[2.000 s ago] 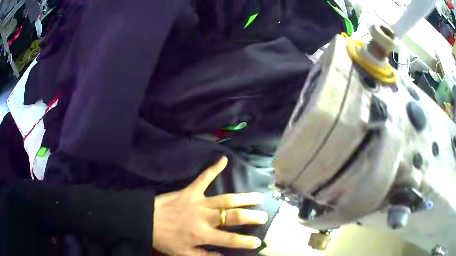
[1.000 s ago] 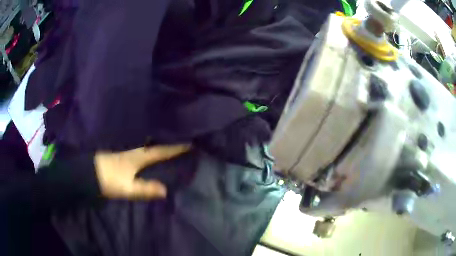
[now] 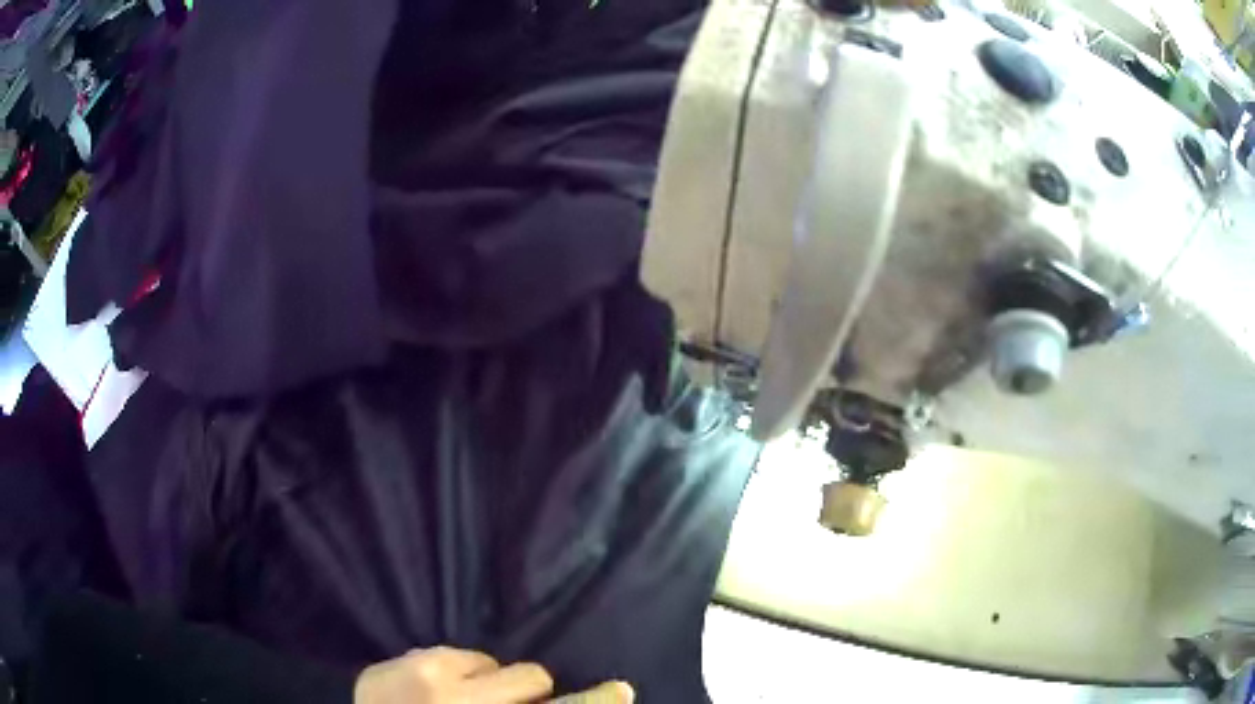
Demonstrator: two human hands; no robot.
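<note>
The dark purple-black garment [image 3: 275, 179] is heaped across the left and middle. A smoother, shinier dark part [image 3: 551, 481] runs under the machine head, with its right side by the lit needle area. The off-white sewing machine head [image 3: 853, 206] stands over it at the right; the presser foot is hard to make out. My left hand [image 3: 454, 678] is at the bottom edge, partly cut off, its fingers bent on the dark cloth. Folds in the cloth converge towards it. Its fingertips are mostly hidden. My right hand is not in view.
The cream machine bed [image 3: 950, 550] lies under the machine arm, with a dark curved edge along its front. A white piece with red edging [image 3: 83, 344] lies at the far left. Mixed cloth scraps [image 3: 41, 124] are piled at the upper left.
My left hand moved from beside the needle area back to the left, then down to the bottom edge. The view shifted, and the green and red trim near the middle is out of sight.
</note>
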